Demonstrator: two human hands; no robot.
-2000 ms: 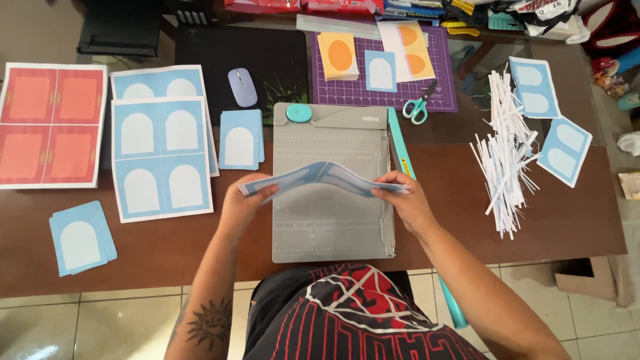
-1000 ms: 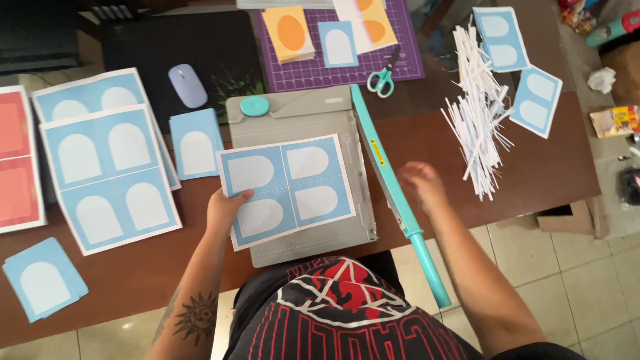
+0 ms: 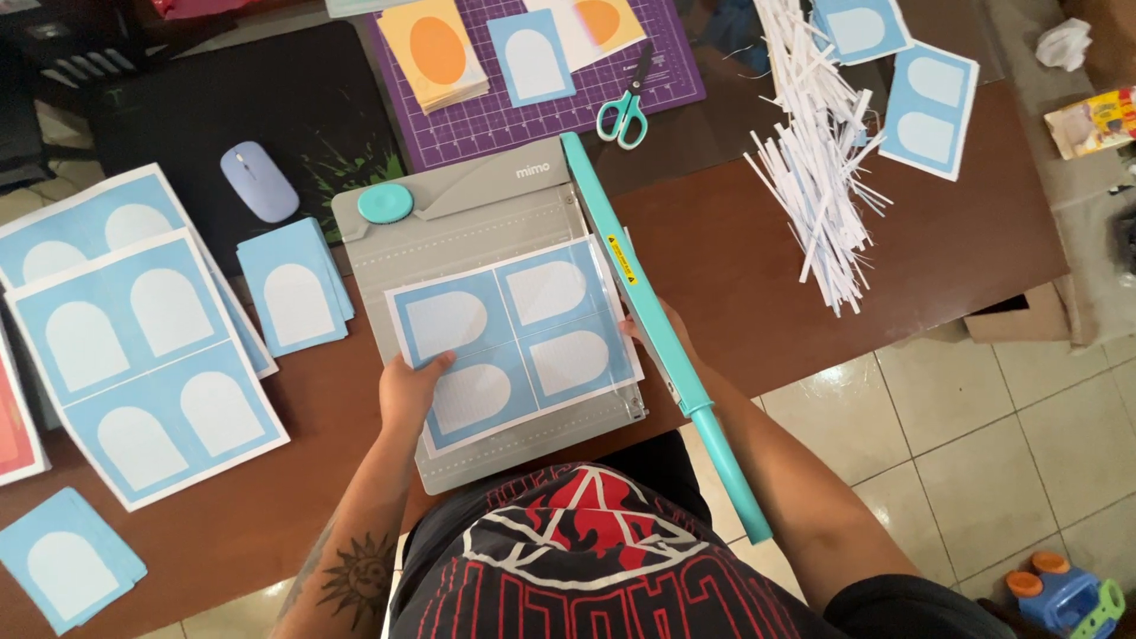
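A printed sheet with four blue panels and white arches point(image 3: 519, 342) lies on the grey bed of a guillotine paper trimmer point(image 3: 390, 240), its right edge under the clear guard strip. My left hand point(image 3: 413, 390) holds the sheet's left side, thumb on top. Partly hidden behind the trimmer's teal blade arm point(image 3: 635, 284), my right hand point(image 3: 657, 333) has its fingertips at the sheet's right edge. The handle end of the arm sticks out past the table's front edge.
Blue printed sheets point(image 3: 146, 364) and cut blue cards point(image 3: 297, 288) lie left. Behind are a computer mouse point(image 3: 259, 182), a purple cutting mat point(image 3: 683, 75), orange cards point(image 3: 435, 53) and teal-handled scissors point(image 3: 623, 115). Paper strips point(image 3: 825, 195) and two-panel blue pieces point(image 3: 932, 111) lie right.
Two seconds ago both hands held the sheet bent above the trimmer; now it lies flat on the bed. My right hand, off the sheet a second ago, has come back to its right edge.
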